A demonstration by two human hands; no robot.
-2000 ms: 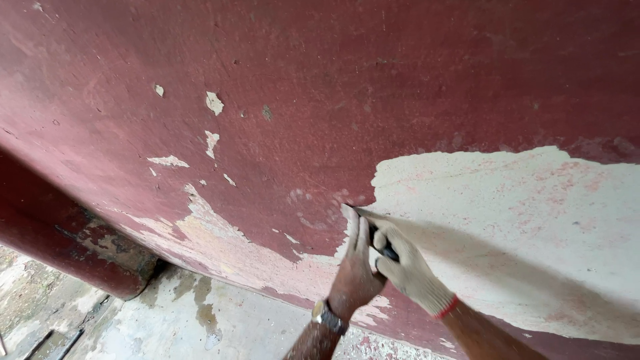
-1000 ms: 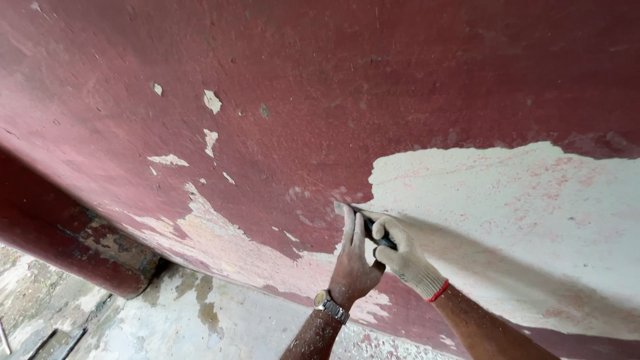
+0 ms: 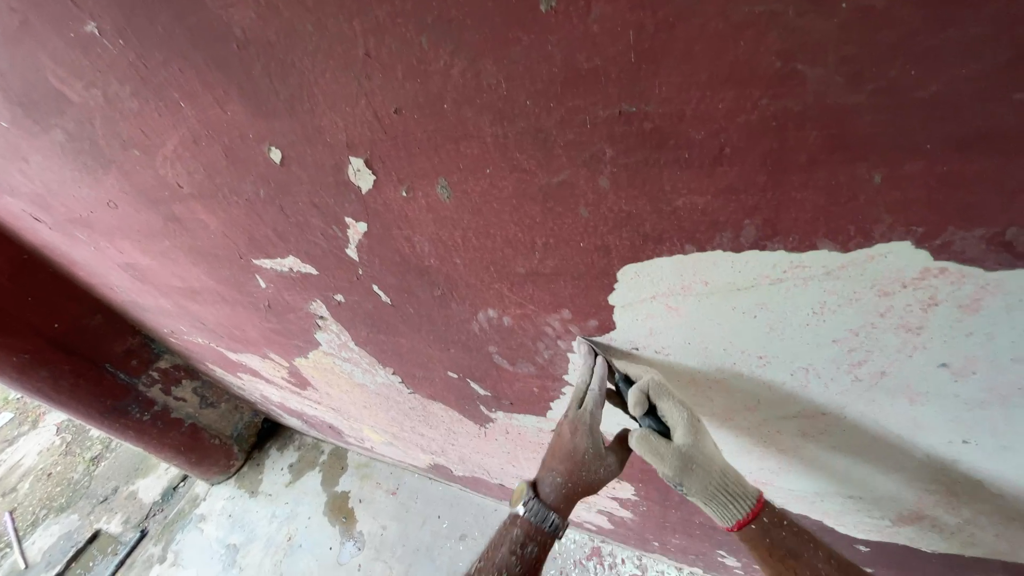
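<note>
My right hand [image 3: 672, 432], in a cream knitted glove with a red cuff edge, grips the black handle [image 3: 644, 408] of a scraper. Its thin blade, mostly hidden by my fingers, meets the red painted wall [image 3: 496, 200] at the ragged left edge of a bare whitish patch [image 3: 800, 320]. My bare left hand [image 3: 584, 448], dusty and with a metal wristwatch [image 3: 538, 509] at the wrist, has its fingers extended against the blade near its tip. Whether those fingers grip the blade or only press on it, I cannot tell.
Small chipped spots [image 3: 362, 174] and a long peeled strip [image 3: 352, 352] mark the wall to the left. A red column [image 3: 120, 384] with a worn base stands at the left. Below lies a stained pale floor [image 3: 296, 512] with thin rods [image 3: 126, 552] at lower left.
The bare whitish patch has grown a little at its left edge beside my fingertips, where red paint showed before. Both hands remain together at the blade.
</note>
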